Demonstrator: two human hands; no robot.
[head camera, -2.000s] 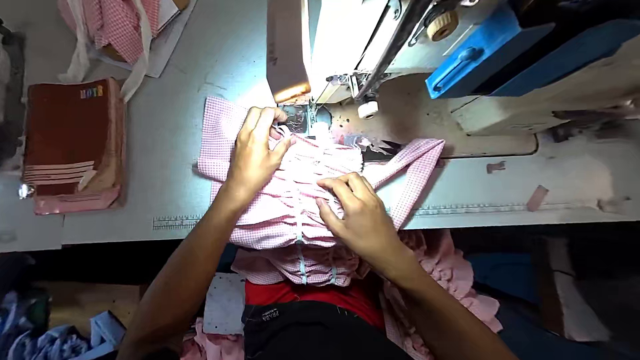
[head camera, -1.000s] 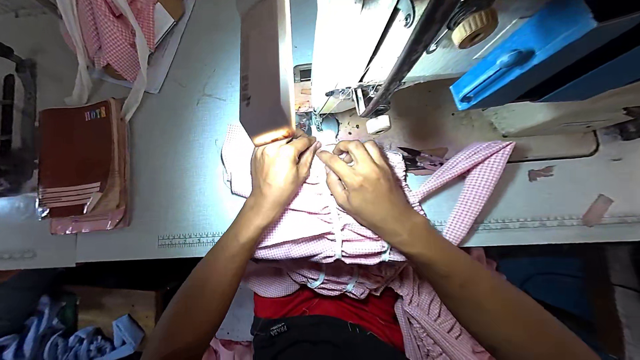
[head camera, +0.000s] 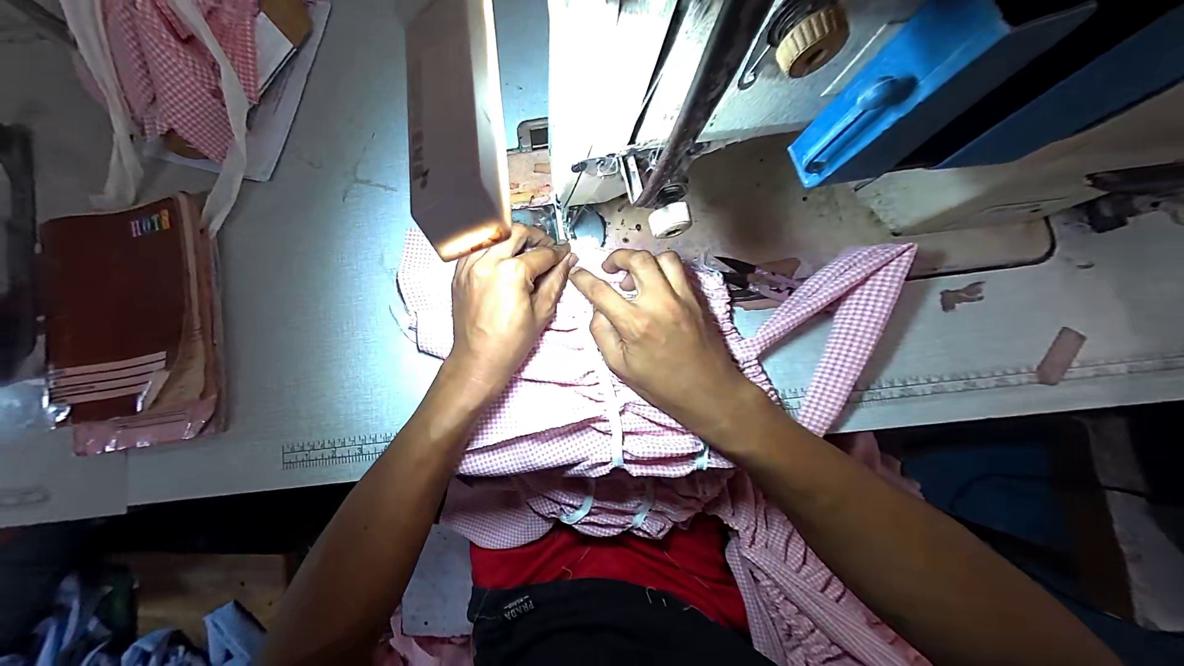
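A gathered pink gingham cloth (head camera: 546, 398) with thin white tapes lies over the table edge in front of the sewing machine (head camera: 601, 92). My left hand (head camera: 504, 296) pinches the cloth's upper edge with thumb and forefinger, just at the presser foot (head camera: 561, 222). Close to its right, my right hand (head camera: 652, 324) rests on the cloth with bent fingers, its forefinger reaching to the left fingertips. Whether that hand grips any cloth is hard to tell. A folded gingham strap (head camera: 851, 324) sticks out to the right, beside dark-bladed thread snips (head camera: 754, 277).
A brown notebook (head camera: 120, 296) lies at left, below pink gingham pieces (head camera: 185, 74) with white tapes. A lit lamp housing (head camera: 458, 120) hangs over my left hand. The blue guard (head camera: 888, 92) is at upper right. A printed ruler (head camera: 962, 379) runs along the table edge.
Two seconds ago my hands were apart on the cloth; now their fingertips meet near the presser foot. The cloth's gathered part has shifted under them. The view has moved slightly.
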